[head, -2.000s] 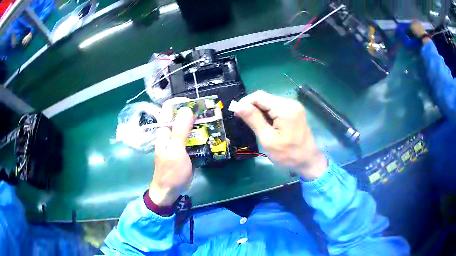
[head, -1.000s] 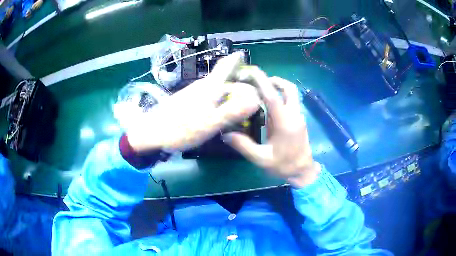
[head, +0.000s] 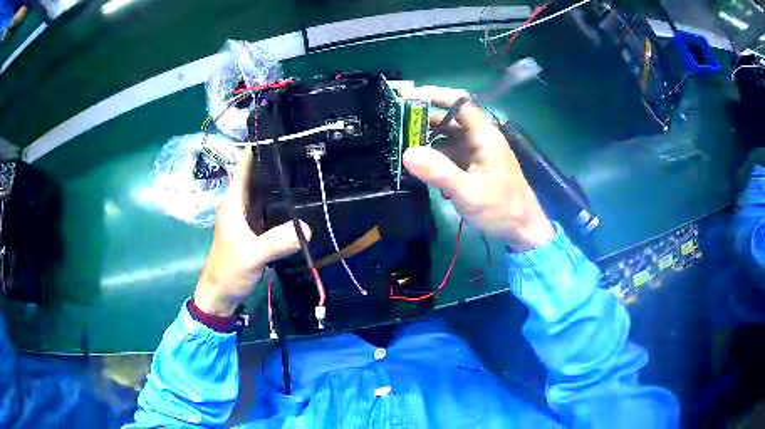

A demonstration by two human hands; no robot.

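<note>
The black unit housing lies in front of me, with an amber tape strip and a thin white wire on it. My left hand grips its left side, fingers partly hidden behind it. The circuit board stands on edge at the unit's upper right. My right hand holds the board, thumb near its yellow part. Red lead wires loop out at the lower right.
Two clear plastic bundles lie left of the unit. The electric screwdriver lies to the right. Another unit stands at far left, one at upper right beside a blue tray. Boards lie at right near edge.
The board has gone from lying flat under my left hand to standing at the unit's upper right. My left hand has moved to the unit's left side. The unit now sits closer to me.
</note>
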